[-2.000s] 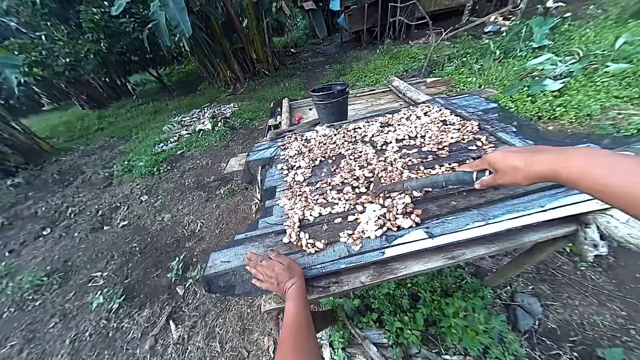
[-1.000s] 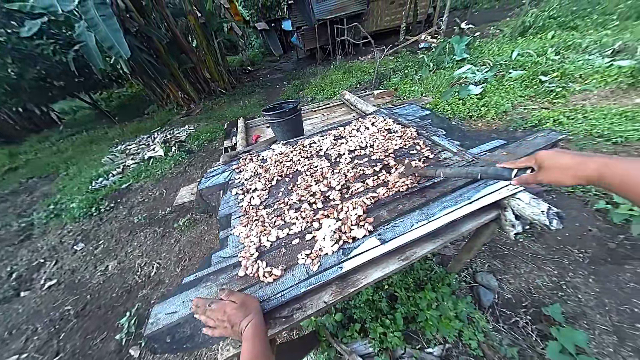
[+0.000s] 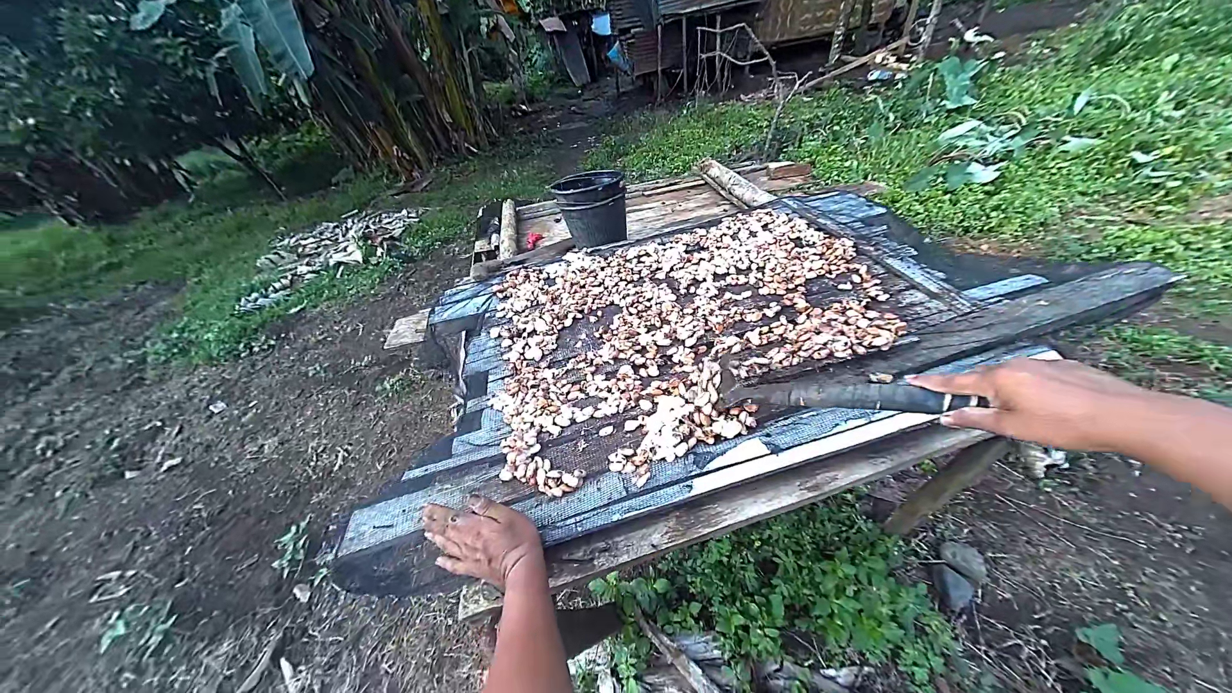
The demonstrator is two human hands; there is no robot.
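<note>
Pale and reddish-brown cacao beans lie spread over dark mesh netting on a raised wooden platform. My right hand grips the dark handle of a long blade-like tool, which looks like a machete. Its far end touches the near side of the beans, beside a thicker, paler clump. My left hand rests with fingers apart on the netting at the near left corner and holds nothing. Its palm is hidden.
Black stacked buckets stand on planks behind the beans, between loose poles. The platform's front board runs between my hands. Leafy weeds grow below it, with stones at the right. A heap of dry debris lies on the grass at left.
The tool's tip, among the beans farther back one second ago, is now at their near edge by the pale clump. My right hand has come nearer the front board. My left hand stays on the corner.
</note>
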